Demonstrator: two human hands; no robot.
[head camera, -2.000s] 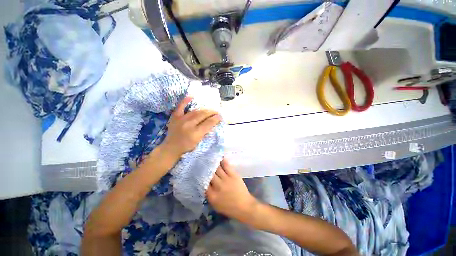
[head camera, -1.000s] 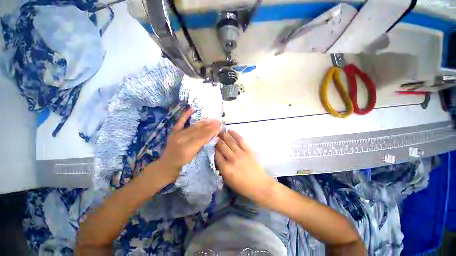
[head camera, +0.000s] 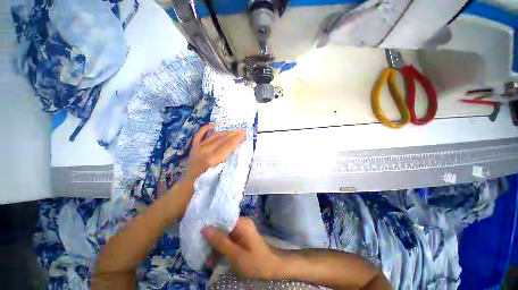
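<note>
The pale shirred band (head camera: 136, 116) curves from the left up to the presser foot (head camera: 264, 92) and down over the table's front edge. Blue floral fabric (head camera: 170, 141) lies inside the curve. My left hand (head camera: 214, 150) lies on the band just below the foot, fingers pointing right. My right hand (head camera: 241, 246) grips the band's lower end near my lap, with thumb and finger on the cloth. The needle is lost in glare.
Scissors with yellow and red handles (head camera: 404, 96) lie right of the machine head. A thin red tool (head camera: 478, 102) is at far right. Floral fabric (head camera: 74, 56) is heaped at upper left. Pale and blue pieces (head camera: 392, 232) hang by a blue bin (head camera: 488, 226).
My right hand has moved down from beside my left fingers to the band's lower end. The band now stretches straighter towards my lap. My left hand stays near the foot.
</note>
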